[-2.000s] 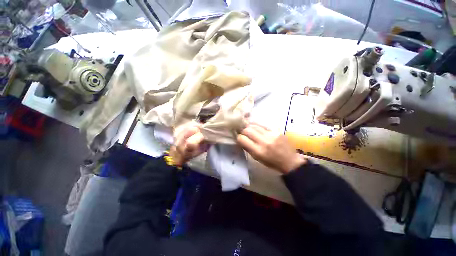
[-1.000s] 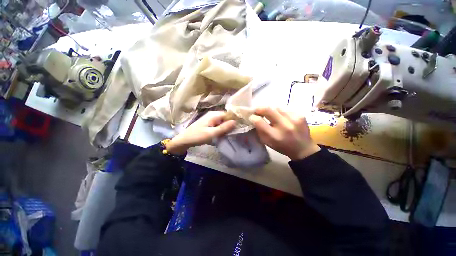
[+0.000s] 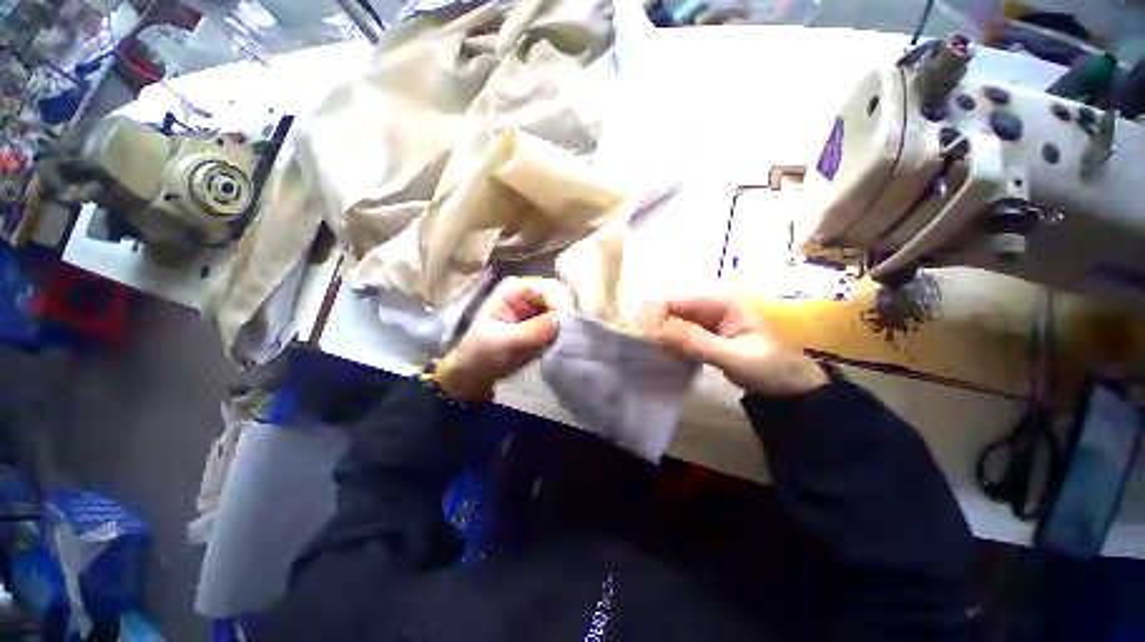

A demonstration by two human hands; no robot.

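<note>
A beige garment shell [image 3: 389, 163] lies in a crumpled heap on the white table, left of the sewing machine. A piece of pale grey-white lining [image 3: 622, 383] hangs from its near edge, over the table's front edge. My left hand [image 3: 509, 332] pinches the seam where beige cloth and lining meet, at the lining's left corner. My right hand [image 3: 735, 345] pinches the same edge on the right, fingertips on the cloth. The edge is stretched between the two hands. The exact layers under the fingertips are too small to tell.
The cream sewing machine head [image 3: 979, 176] stands to the right, its needle area beyond my right hand. Scissors [image 3: 1023, 464] and a smartphone [image 3: 1090, 470] lie on the table at the right. A second machine [image 3: 188, 188] stands at the left. A blue crate [image 3: 94, 539] is at the lower left.
My hands have moved slightly apart along the cloth edge. The lining, bunched a second ago, now hangs flatter and wider below them. The view has shifted a little.
</note>
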